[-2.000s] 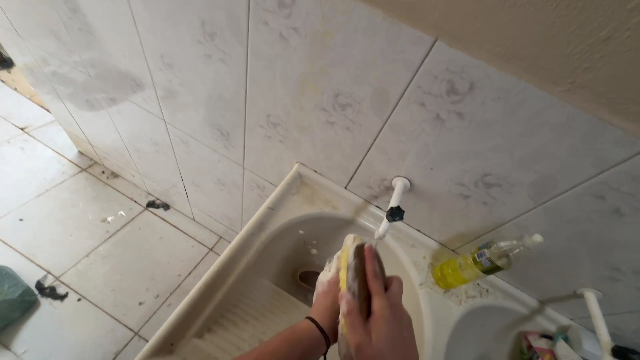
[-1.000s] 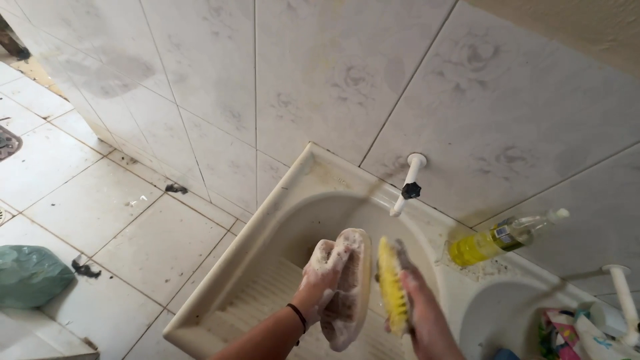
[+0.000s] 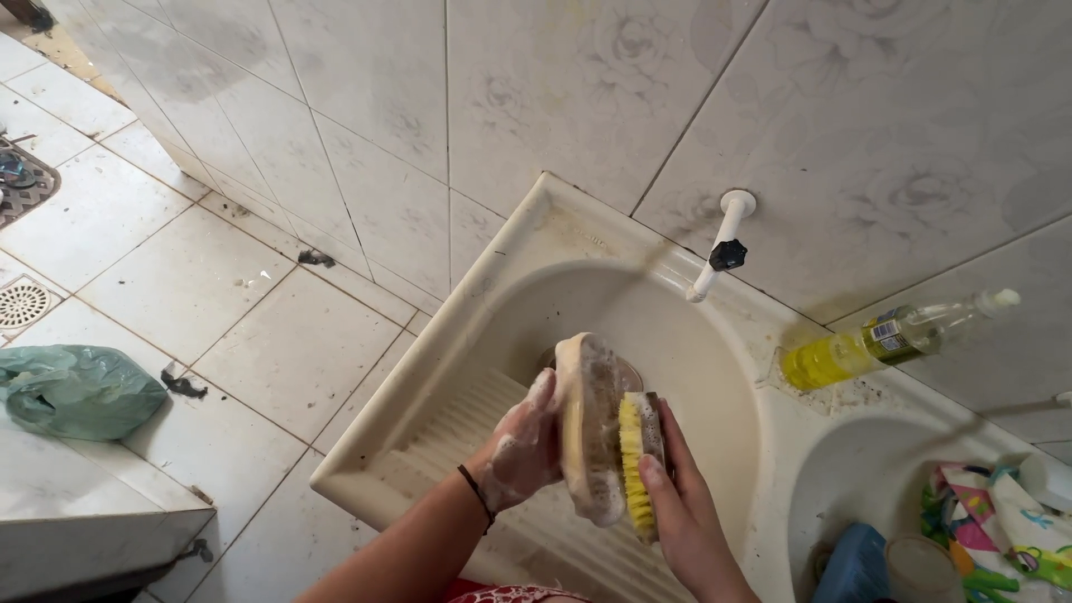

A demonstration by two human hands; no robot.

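Over the left basin of a double laundry sink (image 3: 419, 360), my left hand (image 3: 523, 448), lathered with suds, holds a soapy shoe (image 3: 578, 427) by its left side. The shoe stands roughly upright in the view, its pale rim to the left and a brownish, foamy face to the right. My right hand (image 3: 682, 494) grips a scrubbing brush (image 3: 641, 465) by its foam-covered back. The brush's yellow bristles face the shoe and are beside or against it; contact is hard to tell. Behind the shoe lies a partly hidden roundish brown thing (image 3: 628, 377) in the basin.
A white tap (image 3: 724, 247) with a black knob juts from the tiled wall. A bottle of yellow liquid (image 3: 863, 343) stands on the sink's ledge. The right basin holds colourful cloth (image 3: 988, 528) and a blue object (image 3: 854, 565). A green plastic bag (image 3: 84, 392) lies at the left.
The shoe has turned between my hands, its pale rim now facing left. My right hand has brought the brush nearer to the shoe than one second ago.
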